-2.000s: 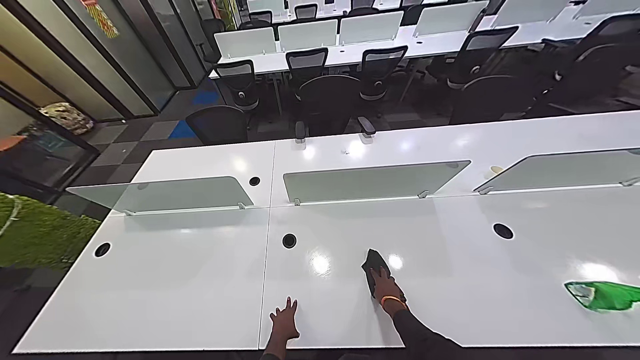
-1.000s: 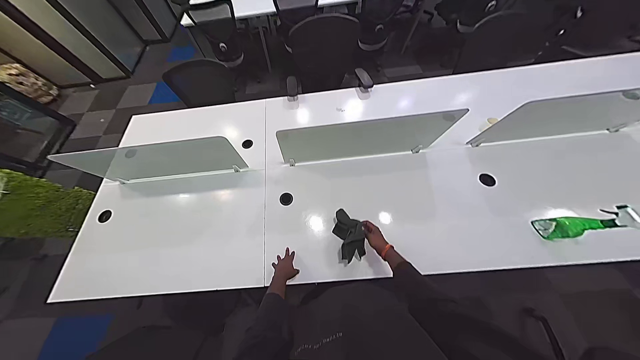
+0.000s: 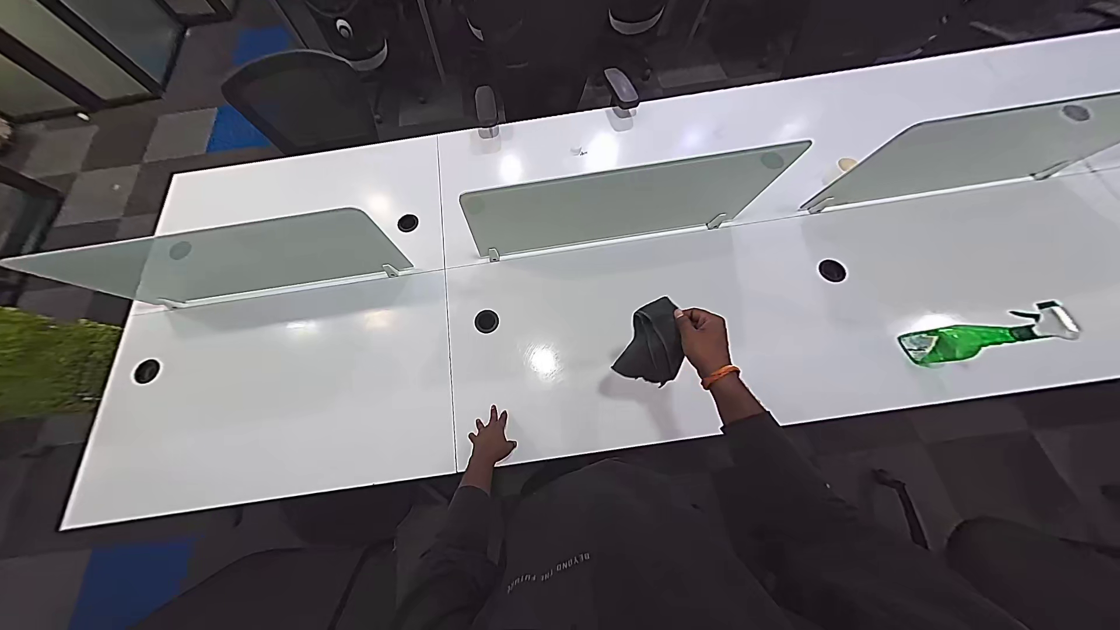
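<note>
My right hand [image 3: 704, 341], with an orange band at the wrist, pinches a dark grey cloth [image 3: 654, 346] by its upper right edge. The cloth hangs folded over the white desk [image 3: 350, 429], with a faint shadow beside it. My left hand [image 3: 493, 440] rests near the front edge of the desk, fingers spread, holding nothing, just right of a seam. To the right of my right hand a green spray bottle [image 3: 958, 344] with a white trigger head lies on its side.
Frosted glass dividers [image 3: 630, 197] stand along the middle of the desk. Black round cable grommets [image 3: 486, 321] are set in the top. Beyond the far edge are a mesh office chair [image 3: 302, 101] and chair armrests [image 3: 622, 89]. Green artificial grass [image 3: 52, 363] lies at the left.
The cloth, pressed under my right hand on the desk two seconds ago, now hangs from its fingers. My left hand stays near the front edge. The view has tilted down.
</note>
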